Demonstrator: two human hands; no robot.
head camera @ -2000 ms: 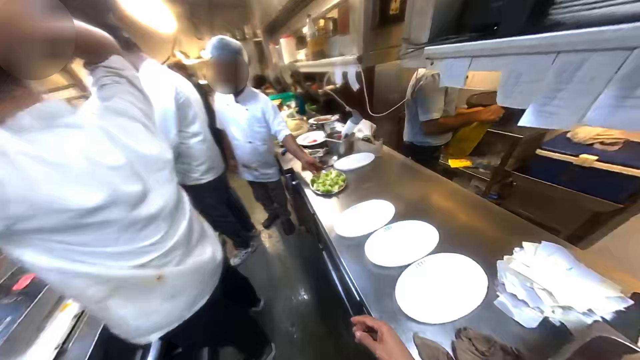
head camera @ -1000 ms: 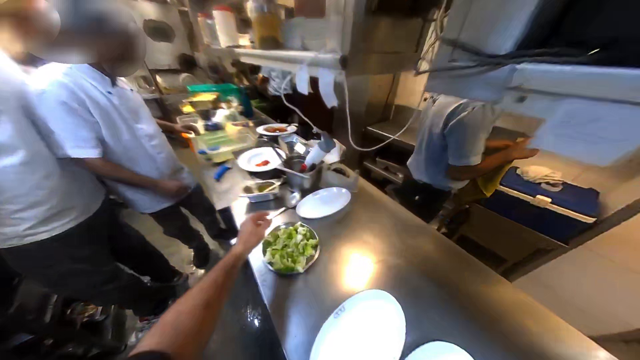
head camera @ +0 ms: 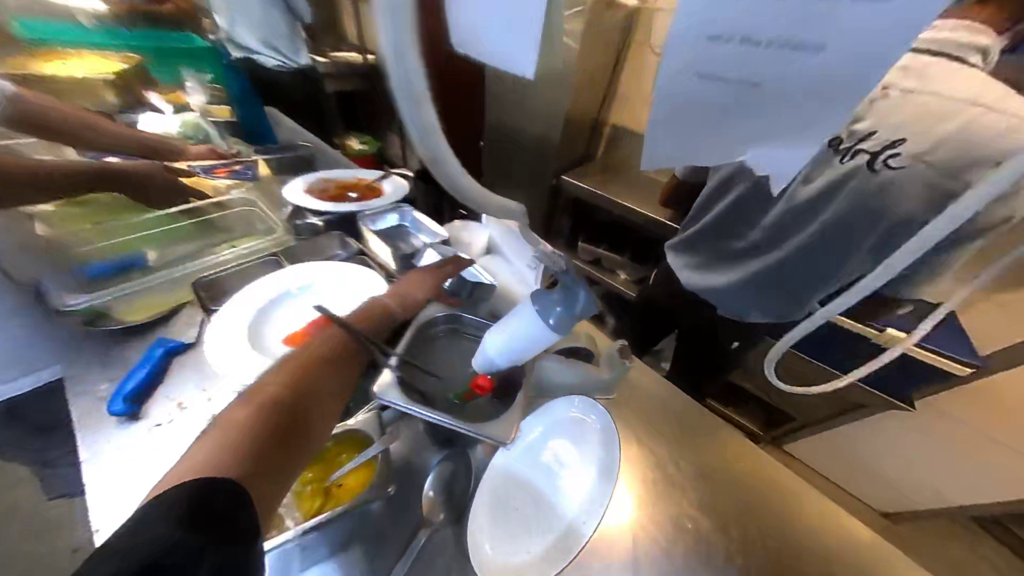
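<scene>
My left hand [head camera: 424, 288] reaches in from the lower left, its fingers and thumb at the edge of a small metal container [head camera: 474, 280]. My right hand is not in view. Below the hand is a metal pan of liquid [head camera: 448, 336] with tongs [head camera: 376, 344], a red-ended utensil [head camera: 480, 386] and a white-and-grey stick blender [head camera: 524, 328] in it. A white plate with a red smear [head camera: 264, 320] lies left of my wrist. Nearer are a pan of yellow food [head camera: 340, 472], a metal spoon [head camera: 436, 488] and an oval white dish [head camera: 544, 488].
A blue-handled tool [head camera: 148, 376] lies on the steel counter [head camera: 696, 480]. Behind are a clear plastic tub [head camera: 176, 248] and a plate of red sauce [head camera: 344, 190]. Another person's hands [head camera: 172, 172] work at the left; a person [head camera: 800, 208] stands at the right. White cables [head camera: 872, 280] hang in front.
My left hand has moved from beside the bowl of chopped greens to the small metal container. The view has come closer to the pans; the bowl of greens is out of view.
</scene>
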